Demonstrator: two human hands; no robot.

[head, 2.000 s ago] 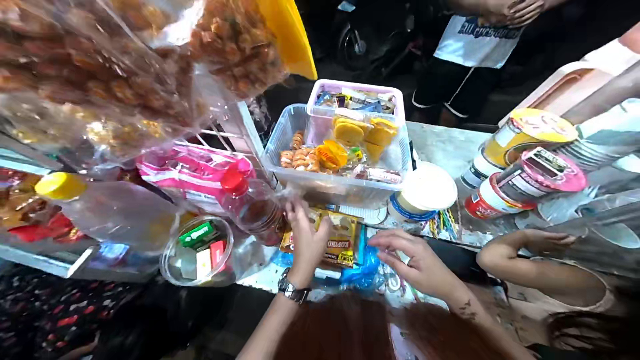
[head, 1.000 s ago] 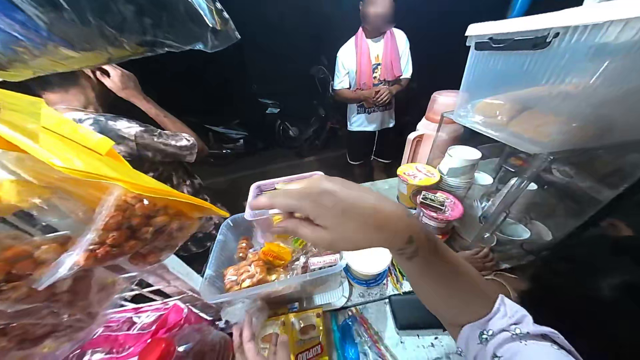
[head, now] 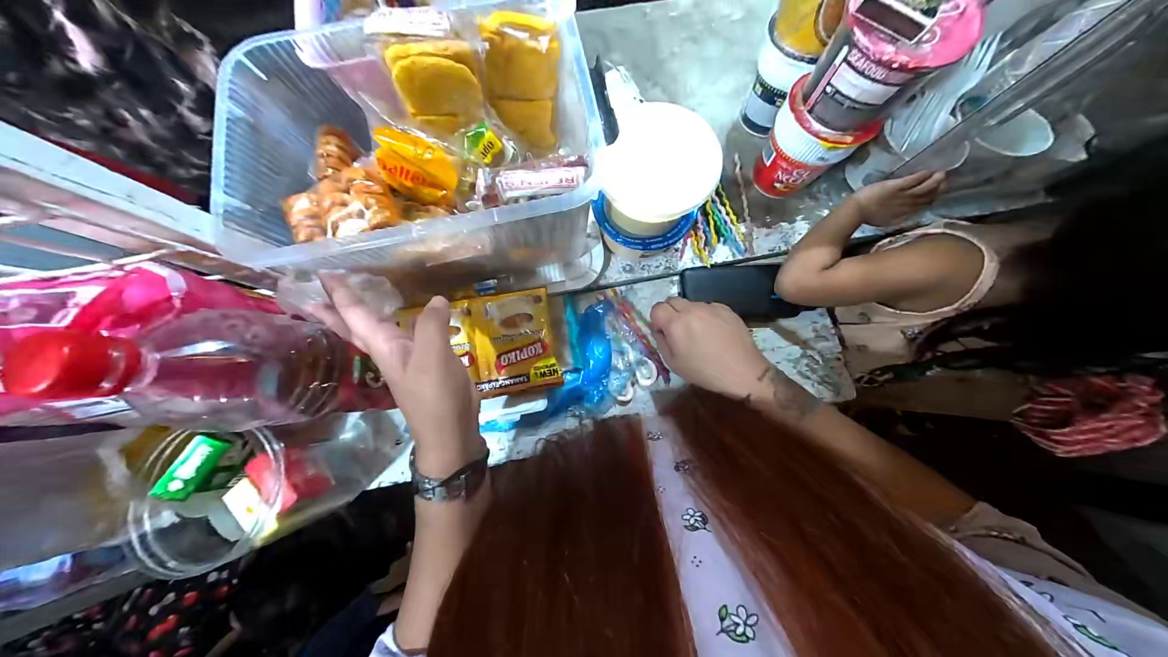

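My left hand (head: 415, 356) is raised between a clear bottle with a red cap (head: 246, 365) and yellow Kopiko coffee sachets (head: 516, 342). Its thumb and fingers are apart; crumpled translucent plastic (head: 342, 294) lies at its fingertips, and whether they grip it is unclear. My right hand (head: 707, 342) has curled fingers, with the fingertips hidden, beside colourful twisted strands (head: 630, 319) and a black flat case (head: 730, 287). Blue plastic (head: 593, 356) lies between the hands. Behind them stands a clear plastic bin (head: 411, 237) of packaged snacks.
A white-lidded tub (head: 657, 160) stands right of the bin, near stacked instant noodle cups (head: 812, 146). Another person's bent arm (head: 849, 260) rests at the counter's right. An open clear jar (head: 205, 502) with small packets is at lower left. Pink packaging (head: 155, 301) lies behind the bottle.
My right hand has come down from above the snack bin to the counter beside the black case. My left hand is raised beside the sachets. The view has tilted strongly downward.
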